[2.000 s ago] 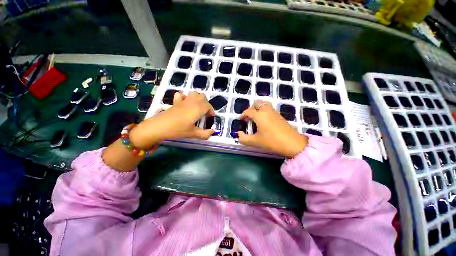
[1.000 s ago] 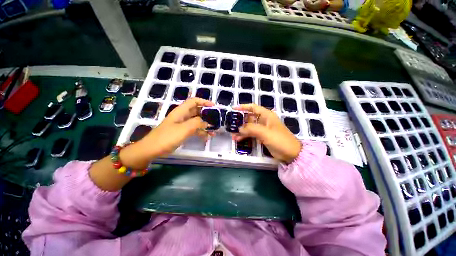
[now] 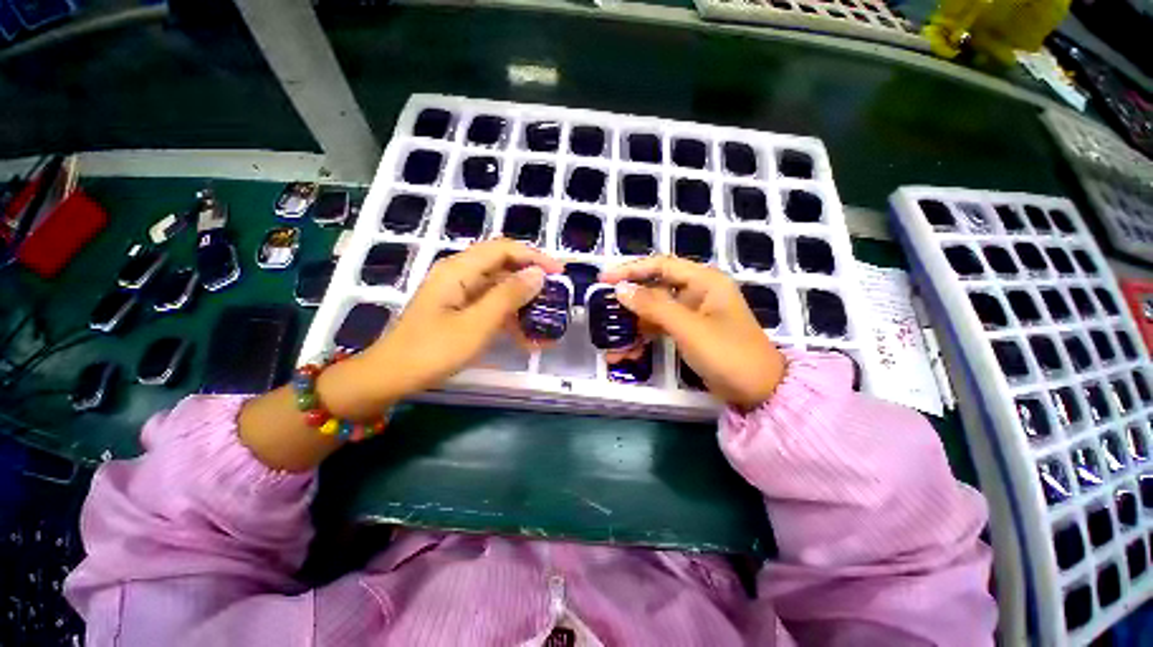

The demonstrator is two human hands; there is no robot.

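Observation:
My left hand (image 3: 474, 303) holds a smartwatch body (image 3: 546, 311) by its edges, its dark screen facing up with faint purple lit marks. My right hand (image 3: 702, 322) holds a second smartwatch body (image 3: 613, 317) the same way, also with faint lit marks. The two watches are side by side with a small gap, above the front rows of the white foam tray (image 3: 565, 387). The tray holds rows of black-screened watches. A pocket below the watches shows white and empty. My hands and forearms hide part of the front rows.
A second white foam tray (image 3: 986, 423) slants at right. A paper slip (image 3: 900, 341) with handwriting lies between the trays. Loose watches (image 3: 162, 360), a dark slab (image 3: 249, 349) and a red box (image 3: 63, 235) are at left. A metal post (image 3: 304, 82) stands behind, with a yellow object (image 3: 993, 28) at the back right.
Both hands first lifted the two watches out of the front of the tray. Since then, they have moved slightly apart, and the screens' lit marks look different.

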